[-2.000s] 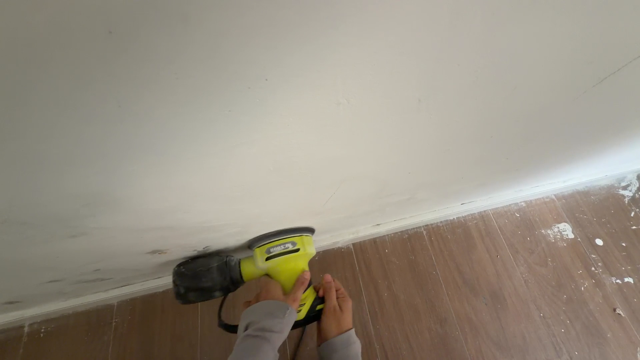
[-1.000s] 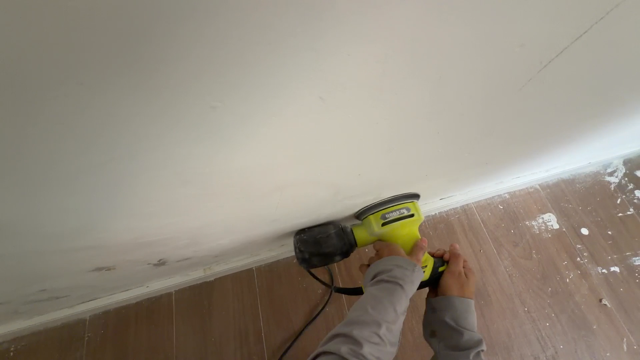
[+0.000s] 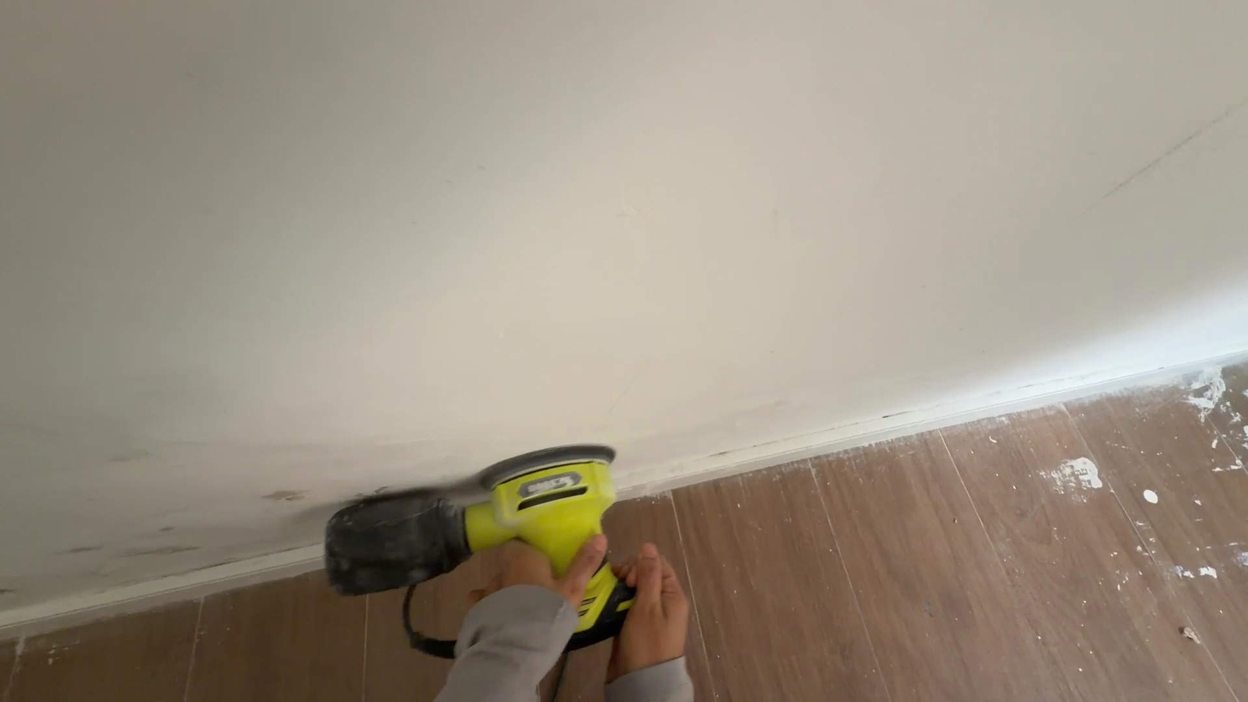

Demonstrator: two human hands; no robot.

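Note:
A lime-green and black random orbital sander (image 3: 561,512) is held sideways, its round pad facing the lower part of the white wall (image 3: 624,292). Its black dust canister (image 3: 395,541) points left and looks dusty. My left hand (image 3: 546,575) is wrapped around the sander's body from below, the thumb on the green housing. At the black end of the tool, my right hand (image 3: 653,604) grips with bent fingers. Both wrists are in grey sleeves. A black cord loops under the canister.
A white baseboard strip (image 3: 809,444) runs along the wall's foot. Below lies a brown wood-plank floor (image 3: 916,556) with white paint splatters (image 3: 1077,474) at the right. Dark scuffs (image 3: 285,495) mark the wall low at the left, and a thin line crosses it at upper right.
Both hands and the sander have moved left along the foot of the wall since one second ago, after a move to the right before that. The grip looks the same.

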